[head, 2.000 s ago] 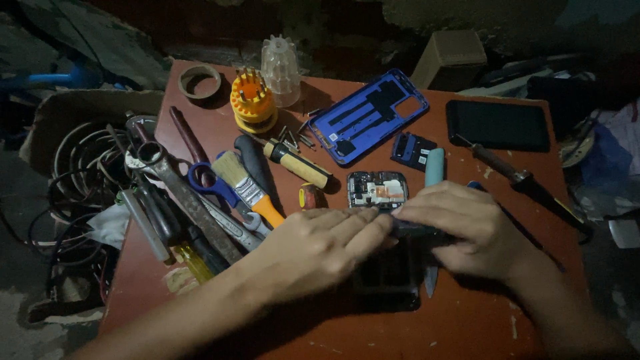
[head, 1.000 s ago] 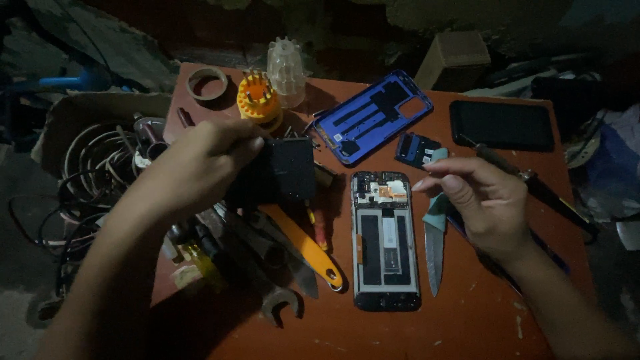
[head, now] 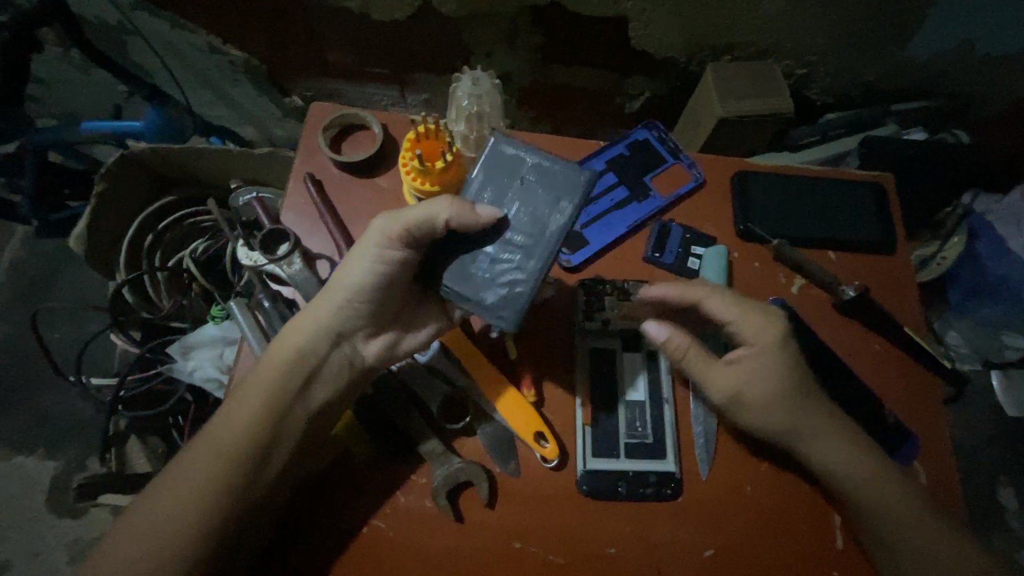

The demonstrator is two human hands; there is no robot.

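My left hand (head: 392, 280) holds a dark grey phone battery (head: 520, 232) tilted above the table, thumb on its face. An opened smartphone (head: 628, 400) lies to its lower right, with its battery bay and part of its circuit board showing. Over the phone's upper right edge hovers my right hand (head: 728, 352), thumb and fingers apart, with nothing seen between them; whether it touches the board cannot be told. Beneath and beside this hand lies a knife with a teal handle (head: 714, 266). A blue phone back cover (head: 632, 188) and a small black phone part (head: 678, 248) lie behind.
At the left lie an open-end wrench (head: 460, 472) and an orange tool handle (head: 512, 404). Behind stand a yellow bit holder (head: 432, 160), a clear cap (head: 476, 108) and a tape roll (head: 350, 138). A soldering iron (head: 848, 296) and a black phone (head: 814, 212) are at the right.
My left hand has carried the battery back toward the middle from over the tools at the left, turning it. Two seconds ago both hands were together over the opened phone.
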